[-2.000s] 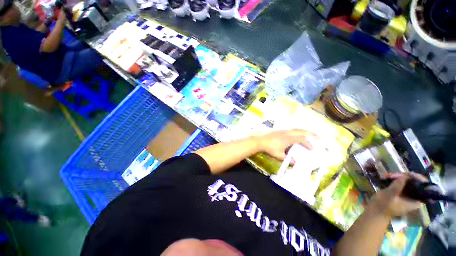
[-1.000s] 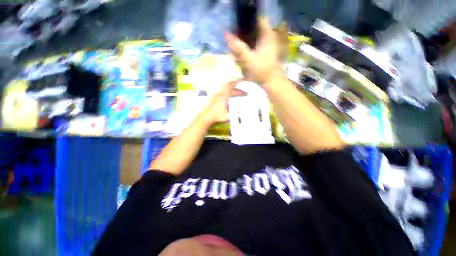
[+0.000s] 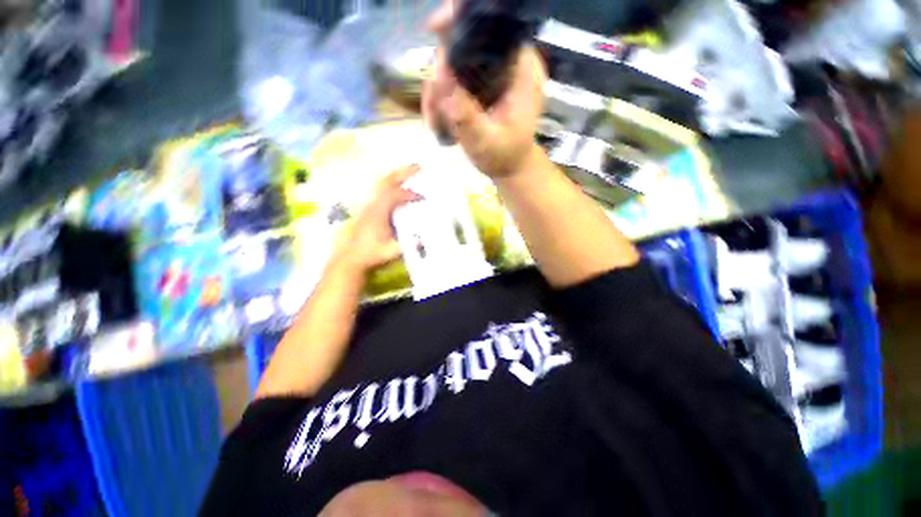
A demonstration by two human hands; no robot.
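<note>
The white housing [image 3: 440,242] lies in front of my chest, its flat end with two dark slots towards me. Its far end is washed out by glare, and the fixture cannot be told apart from it. My left hand [image 3: 386,217] holds the housing's left side. My right hand [image 3: 497,116] is beyond the housing, gripped around the black electric screwdriver [image 3: 487,45], which is blurred. The screwdriver's tip is not clear, and I cannot tell whether it touches the housing.
A clear plastic bag [image 3: 303,76] lies behind the work spot. Silvery feeder boxes [image 3: 606,131] stand to the right. A blue crate [image 3: 853,333] with white-and-black parts is at the right, another blue crate [image 3: 167,434] at the left. A dark box [image 3: 96,271] sits far left.
The right hand has come from the feeders at the right to over the work area with the screwdriver. The left hand now holds the housing's left side. The view has turned.
</note>
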